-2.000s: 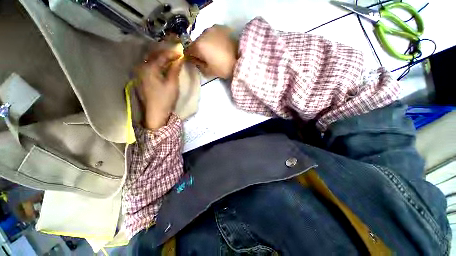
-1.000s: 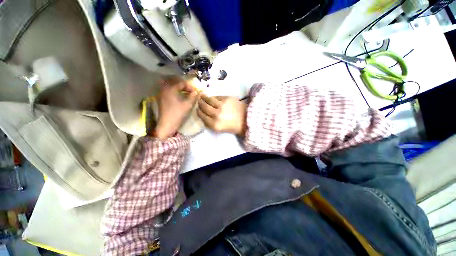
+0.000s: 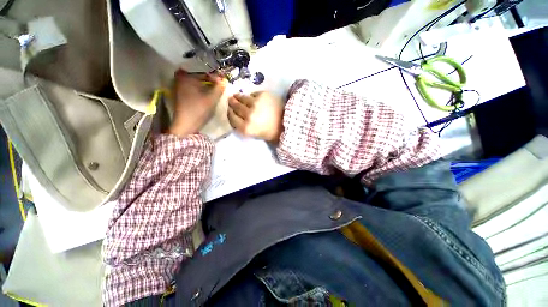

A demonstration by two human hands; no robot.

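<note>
The beige bag body (image 3: 137, 66) lies to the left of the needle, and part of it hangs down left of my forearm. Yellow edge binding (image 3: 154, 102) shows on its edge beside my left hand. My left hand (image 3: 195, 102) is on the beige piece with its fingertips at the binding, just below the presser foot (image 3: 240, 73). My right hand (image 3: 255, 114) has its fingers curled at the edge of the beige piece, close to the left fingertips. What the right fingertips grip is too blurred to tell. The sewing machine head (image 3: 180, 36) stands above my hands.
Green-handled scissors (image 3: 441, 83) lie on the white table (image 3: 360, 54) right of the needle, with dark thread around them. Another beige piece (image 3: 57, 267) hangs at the lower left. A pale stack (image 3: 517, 198) stands at the right beside my lap.
The whole view has shifted. The beige body has swung round and lies flatter at the left. My right hand has moved from beside the needle to just below it; both hands stay close together.
</note>
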